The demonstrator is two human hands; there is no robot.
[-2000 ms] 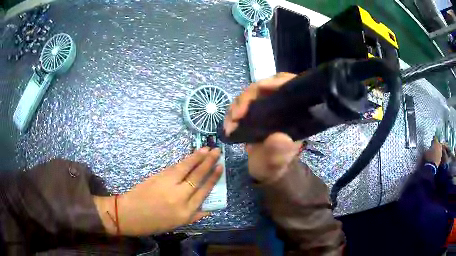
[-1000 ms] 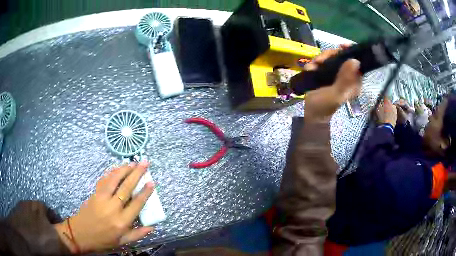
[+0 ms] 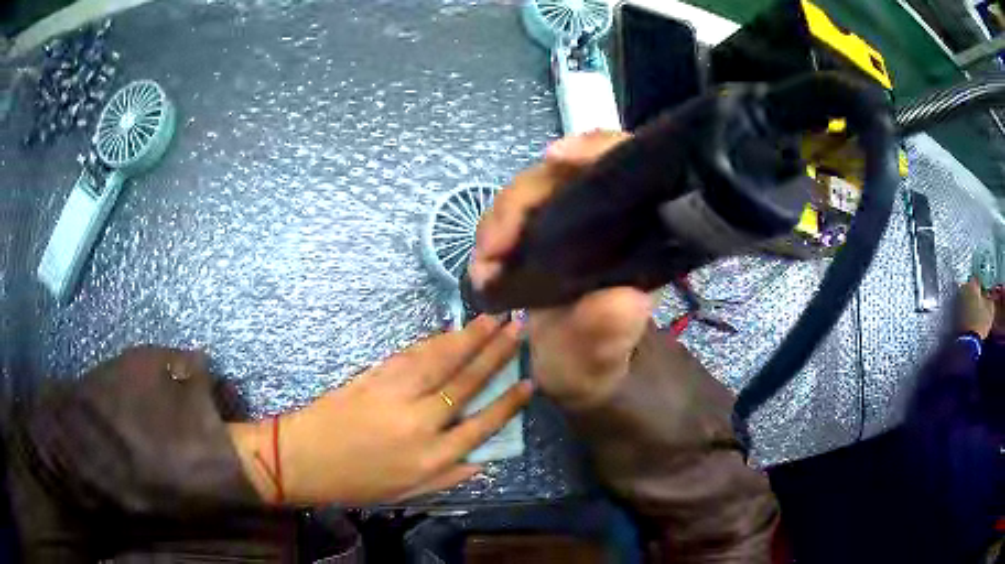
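A pale aqua handheld fan [image 3: 453, 234] lies on the silvery sheeting, its round head away from me. My left hand [image 3: 402, 413] lies flat over its handle with the fingers spread, pressing it near the neck. My right hand [image 3: 568, 275] is closed around the thick black electric screwdriver [image 3: 628, 215], which slants down to the left with its front end over the fan's neck. The driver tip and the neck are hidden by the tool and my fingers. The screwdriver's black cable [image 3: 854, 286] loops down at the right.
Another fan [image 3: 88, 220] lies at the left by a heap of small dark parts [image 3: 75, 83]. A third fan [image 3: 584, 83] lies at the top beside a black smartphone [image 3: 658, 61] and the black-yellow screw feeder [image 3: 843, 44]. Red-handled cutters [image 3: 685, 320] are partly hidden. Another person's hand [image 3: 974, 310] is far right.
The screwdriver in my right hand has moved from the feeder back to the fan's neck. The view has swung left. My left hand remains on the fan.
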